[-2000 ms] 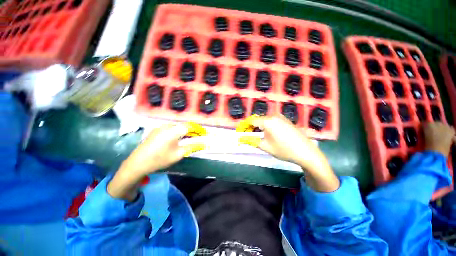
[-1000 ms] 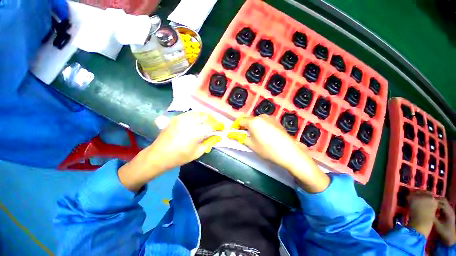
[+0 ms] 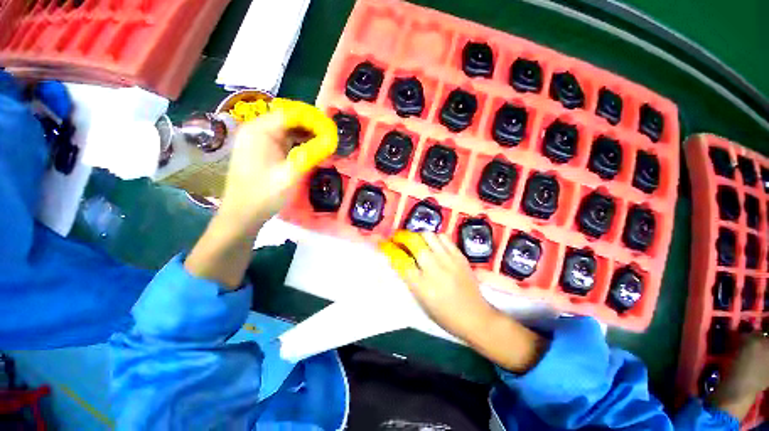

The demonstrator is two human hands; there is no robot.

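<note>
A salmon-pink foam tray (image 3: 384, 34) holds rows of black watch-like housings (image 3: 497, 179); two pockets at its far left corner are empty. My left hand (image 3: 263, 160) is raised between the dish and the tray's left side, its yellow-cotted fingers curled; nothing shows between them, and I cannot tell if it holds something small. My right hand (image 3: 443, 282) is at the tray's near edge, yellow-cotted fingers bent just below a housing (image 3: 423, 216); what is under the fingertips is hidden. White sheets (image 3: 325, 271) lie below the tray, one strip (image 3: 337, 330) angled over the bench edge.
A metal dish (image 3: 226, 103) with yellow finger cots (image 3: 250, 109) and a labelled bottle (image 3: 198, 175) stand left. Stacked pink trays (image 3: 126, 42) and a white paper strip (image 3: 268, 42) lie beyond. Another tray (image 3: 696, 252) and a neighbour's hand (image 3: 750, 375) are right; a blue sleeve (image 3: 63, 278) is left.
My hands have parted: the left has moved up and left toward the dish, the right stays near the tray's near edge. The strip over the bench edge now shows. The view has shifted and turned.
</note>
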